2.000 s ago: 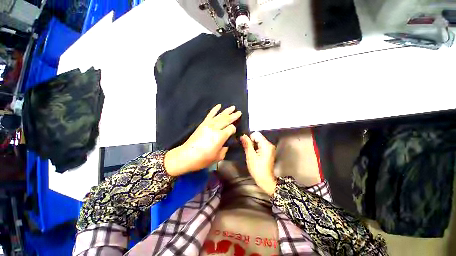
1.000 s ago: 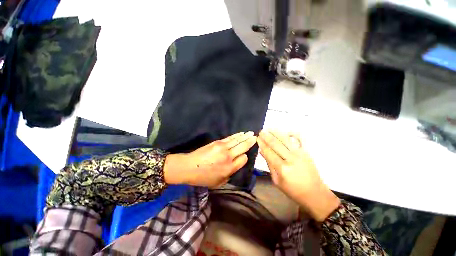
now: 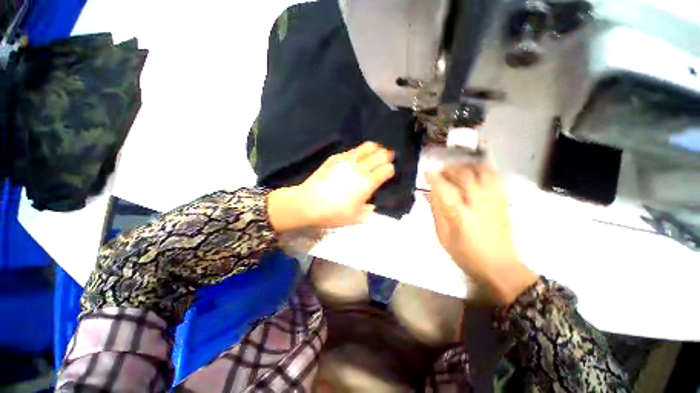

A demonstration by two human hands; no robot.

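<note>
A black panel (image 3: pixel 322 100) with small camouflage patches at its left edge lies on the white table, its right edge at the needle area (image 3: pixel 437 119) of the sewing machine. My left hand (image 3: pixel 341 184) lies flat on the panel's lower part, fingers towards the needle. My right hand (image 3: pixel 468 215) is just right of the panel, below the presser foot area, fingertips close to the metal parts. It is blurred, and I cannot tell whether its fingers touch or hold anything.
A stack of camouflage pieces (image 3: pixel 77 119) lies at the table's left. The machine head (image 3: pixel 391 46) rises at the top. A black rectangle (image 3: pixel 585 169) lies right of the needle. A blue bin (image 3: pixel 238 311) is below the table's front edge.
The black panel has moved up and away from me, past the needle. My hands have moved up and apart; my right hand has left the panel's edge and is nearer the presser foot.
</note>
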